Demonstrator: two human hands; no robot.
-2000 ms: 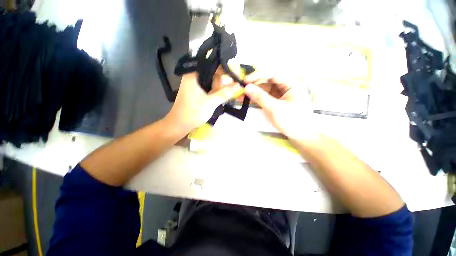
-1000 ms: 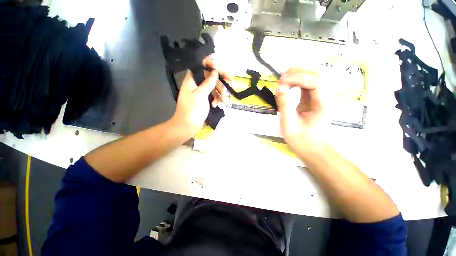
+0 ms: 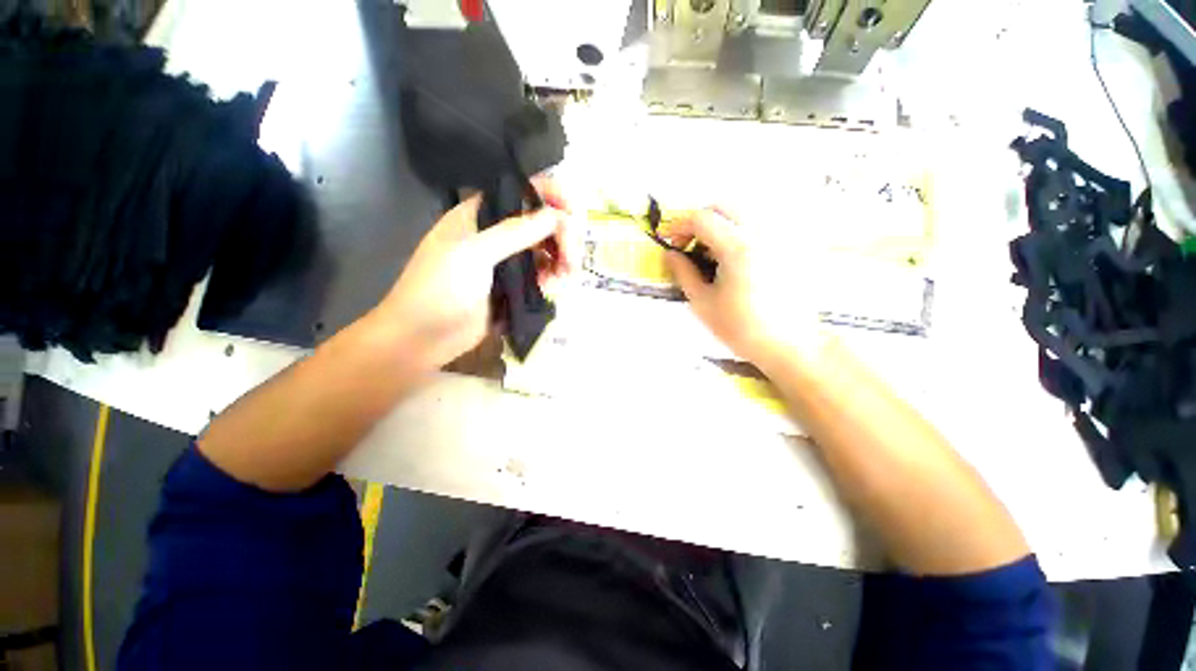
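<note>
My left hand (image 3: 459,282) holds a bunch of narrow black shaped strips (image 3: 514,269) at the left edge of the sewing template. My right hand (image 3: 721,269) holds one small black strip (image 3: 660,226) over the template's yellow area; part of the strip is hidden by the fingers. The sewing template (image 3: 839,223) is a pale plate with yellow edging, outlined slots and handwritten marks. It lies flat, and its left part is partly covered by my hands.
A thick stack of black panels (image 3: 118,197) stands at the left, beside a dark slide plate (image 3: 348,184). Silver metal clamp plates (image 3: 761,95) are behind the template. A tangled pile of black strips (image 3: 1082,282) lies at the right.
The strips were together between both hands; now my right hand holds one strip apart from the bunch. The bunch hangs straighter in my left hand. More metal clamp parts show behind the template.
</note>
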